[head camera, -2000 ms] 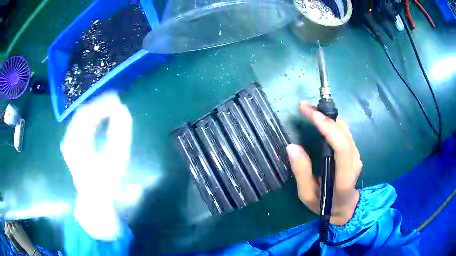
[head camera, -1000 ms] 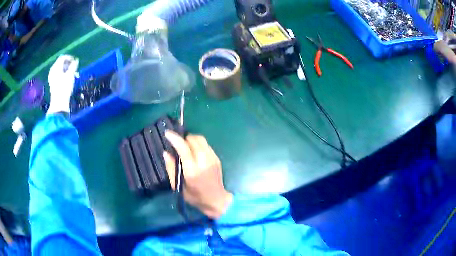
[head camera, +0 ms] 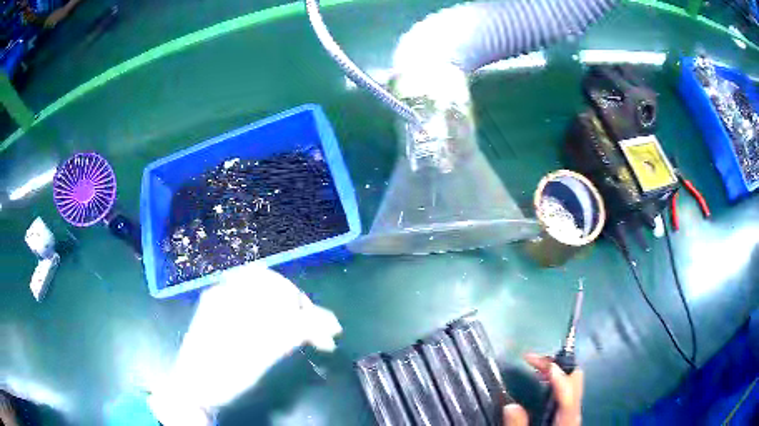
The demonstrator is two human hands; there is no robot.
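Note:
Several long black plastic housings [head camera: 437, 374] lie side by side at the bottom centre, their near ends cut off by the frame's edge. My right hand [head camera: 558, 391], bare and partly cut off at the bottom, grips the soldering iron [head camera: 568, 349] just right of them, its tip pointing up and away. My left hand [head camera: 250, 337], in an overexposed white glove, is left of the housings and apart from them. Its fingertips are together, with a thin strand of solder wire [head camera: 314, 364] showing faintly below them.
A blue bin [head camera: 250, 133] of dark and silvery pieces stands behind my left hand, with a purple fan [head camera: 85, 190] farther left. A clear hood [head camera: 449, 200] hangs behind the housings. A round pot [head camera: 569, 208], soldering station [head camera: 620, 150], red-handled tool [head camera: 691, 204] and another blue bin [head camera: 720, 133] stand right.
The view has shifted, bringing the bin and hood closer. My left hand has come from over the bin to its near side. My right hand, previously over the housings, is now at their right.

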